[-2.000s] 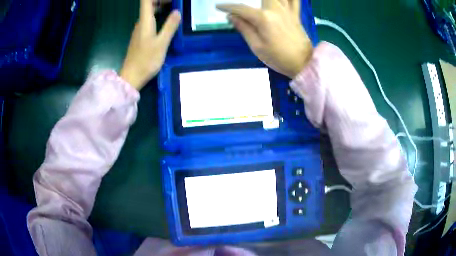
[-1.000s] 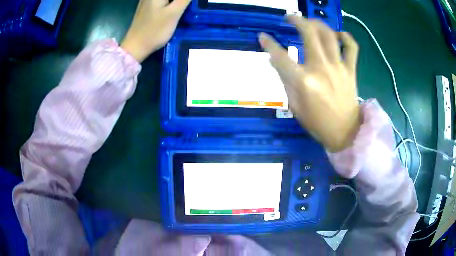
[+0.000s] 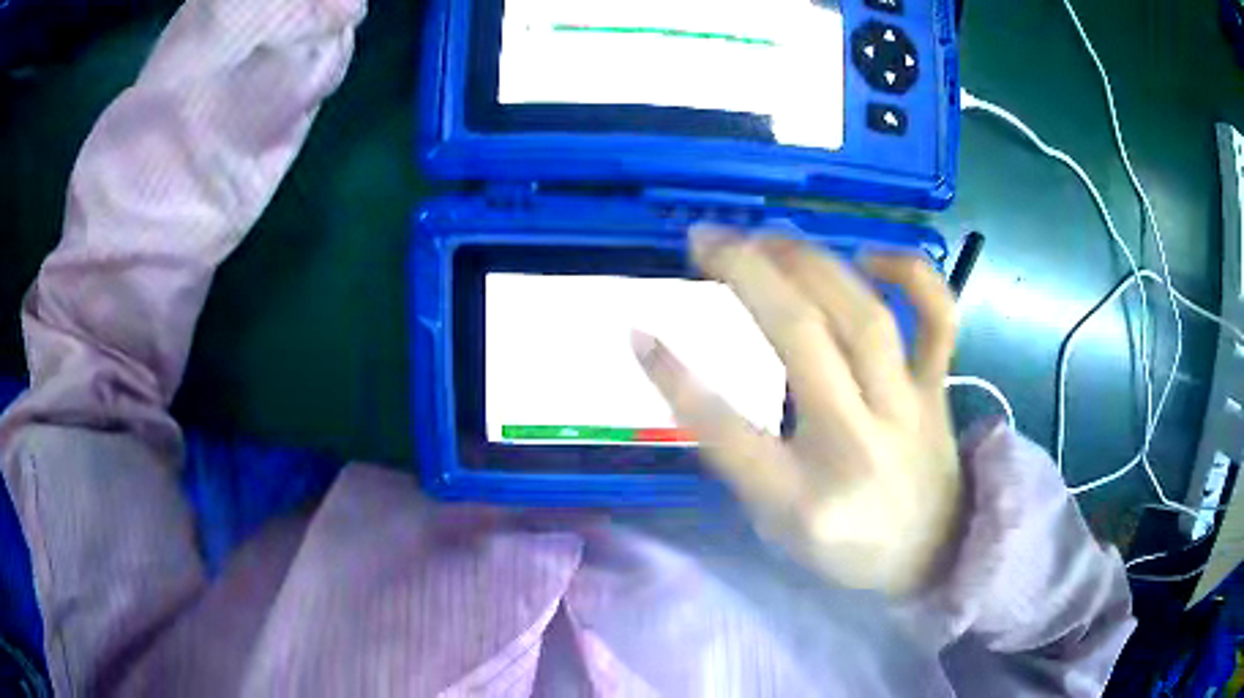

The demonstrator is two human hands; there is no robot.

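Observation:
The near blue diagnostic tablet lies flat with its screen lit white and a green and red bar along the bottom. My right hand is over its right part, slightly blurred, fingers apart and holding nothing. One fingertip is over the screen; whether it touches I cannot tell. The hand hides the keys. A second blue tablet lies just beyond, its screen white with a green line, its round arrow pad at the right. My left hand is out of the picture; only its pink sleeve shows at the upper left.
White cables run over the green mat on the right, one to each tablet's side. A black stick projects near the near tablet's upper right corner. A white power strip and a tan board stand at the right edge.
The view has shifted toward me. My right hand has moved from the second tablet to the near one. My left hand has left the picture. A green line now shows on the second tablet's screen.

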